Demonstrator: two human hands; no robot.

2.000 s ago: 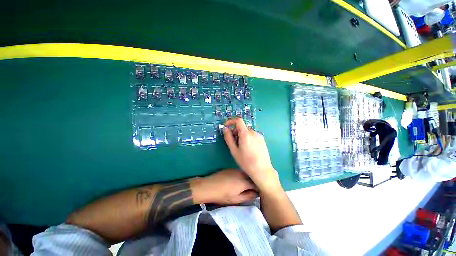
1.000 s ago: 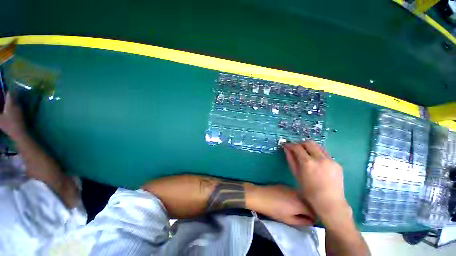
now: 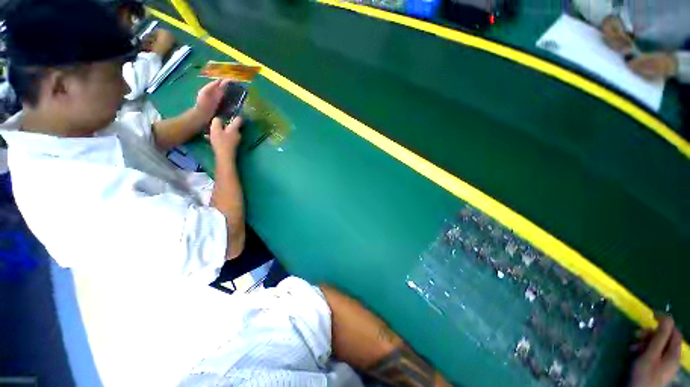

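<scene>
The clear blister tray (image 3: pixel 465 306) lies on the green bench at the lower right, along the yellow rail. Dark and silvery small modules (image 3: pixel 529 293) fill its rows on the rail side and at its right end; the near-left part shows bare plastic. My right hand (image 3: pixel 657 355) is at the lower right corner, beside the yellow rail and right of the tray, blurred and cut off by the bottom edge. I cannot tell whether it holds anything. My left forearm, tattooed, enters at the bottom; my left hand is out of the picture.
A person in white sits to my left, holding a smartphone (image 3: pixel 231 104). A yellow-green translucent sheet (image 3: pixel 268 121) and an orange sheet (image 3: pixel 229 71) lie nearby. A wide green belt (image 3: pixel 454 113) runs beyond the yellow rail (image 3: pixel 393 151). Across it, hands rest by a white paper (image 3: pixel 598 60).
The view has swung left, bringing the neighbour and phone into view. The stacked trays have left the picture. My right hand has moved from the tray to beside the rail.
</scene>
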